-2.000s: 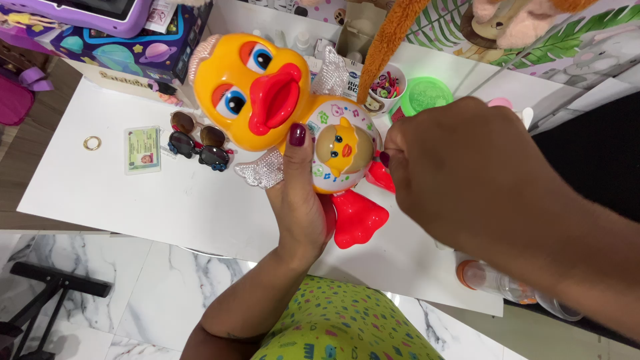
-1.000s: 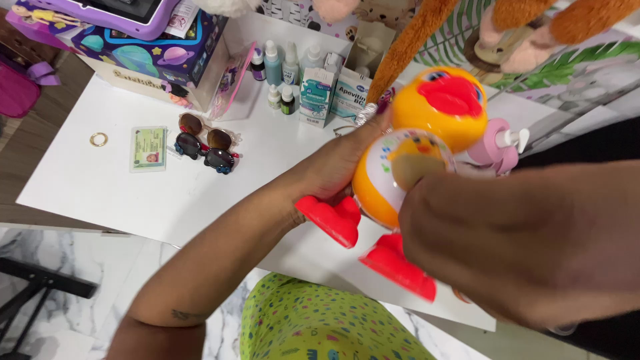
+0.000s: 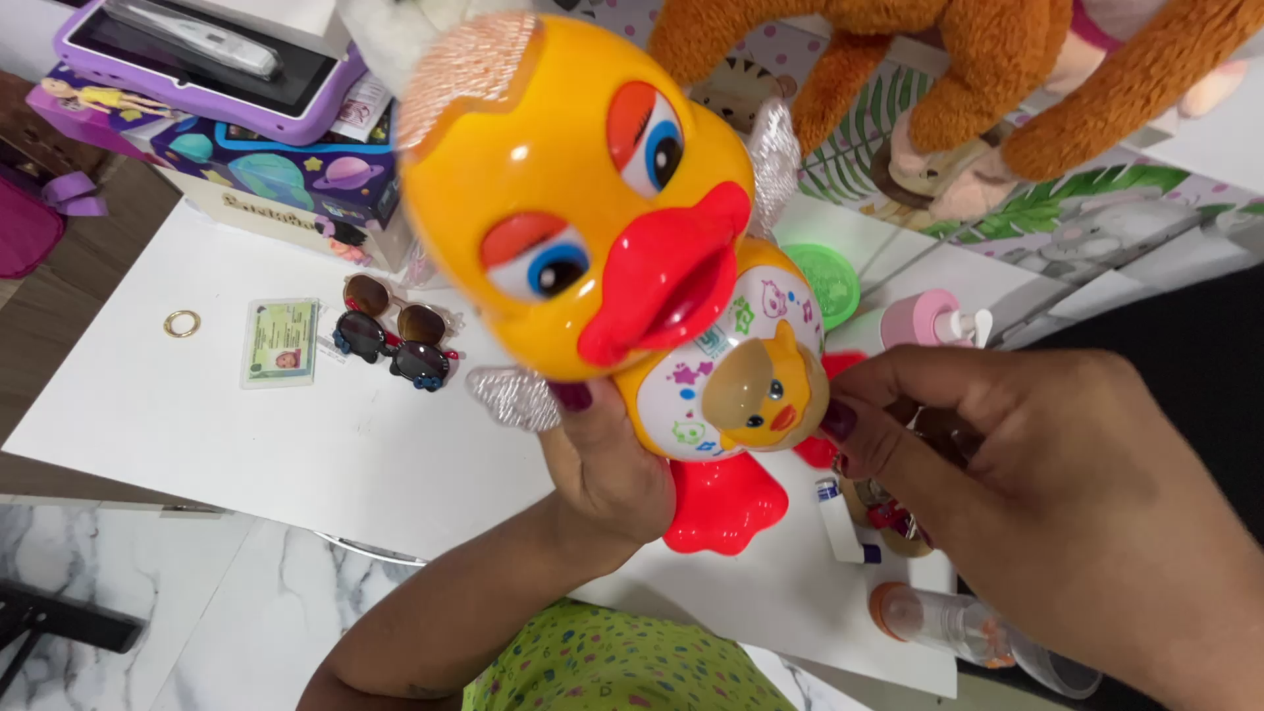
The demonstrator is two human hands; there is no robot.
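A yellow plastic duck toy (image 3: 583,197) with a big red bill, silvery wings and red feet fills the middle of the view, tilted, its face turned up to me. My left hand (image 3: 612,454) grips it from below, thumb on the side of its body under the head. My right hand (image 3: 987,474) is at the other side of the belly, thumb and forefinger at the edge of the round chick cover (image 3: 765,395). Whether those fingers pinch the cover or only touch it cannot be told. Part of the right foot is hidden behind my right hand.
On the white table (image 3: 395,464) lie a gold ring (image 3: 182,324), a card in a clear sleeve (image 3: 280,343) and sunglasses (image 3: 395,336). A purple-cased tablet (image 3: 212,59) rests on a box. A pink bottle (image 3: 923,318), green lid (image 3: 825,283) and orange plush toy (image 3: 948,59) are behind.
The duck was turned with its head to the right a second ago; now its head leans left and its face is nearer the camera. Both hands have moved with it.
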